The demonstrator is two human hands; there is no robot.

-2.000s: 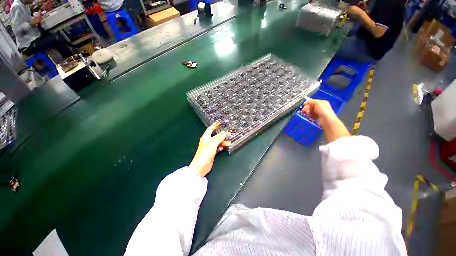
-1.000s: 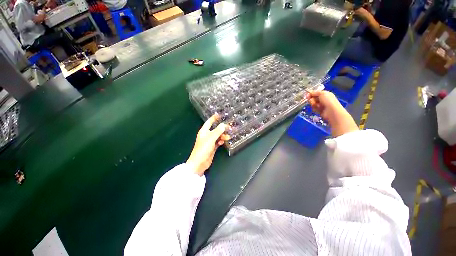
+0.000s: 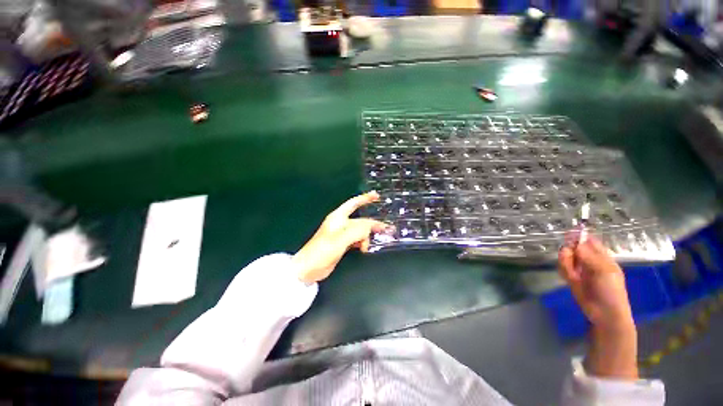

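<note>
A clear blister tray [image 3: 444, 170], with dark parts in its pockets, lies partly over a silvery stack of trays [image 3: 634, 238] and reaches out past its left side. My left hand [image 3: 337, 238] grips the tray's front left corner between thumb and fingers. My right hand [image 3: 594, 273] is at the front right, over the stack's edge, with thin tweezers [image 3: 585, 214] pointing up from its fingers. Whether the right fingers also touch the tray is unclear. A white sheet [image 3: 168, 254] with a small dark cluster lies on the green bench to the left.
Small loose parts lie at back left [image 3: 198, 112] and behind the tray [image 3: 486, 93]. Pale blue and white slips [image 3: 59, 293] lie far left. More trays [image 3: 174, 44] are at back left. A blue bin [image 3: 571, 309] is below the bench edge at right.
The view has swung left, bringing the white sheet into full view. The top tray has shifted left off the stack, with my left hand on its corner. The tweezers now point upward.
</note>
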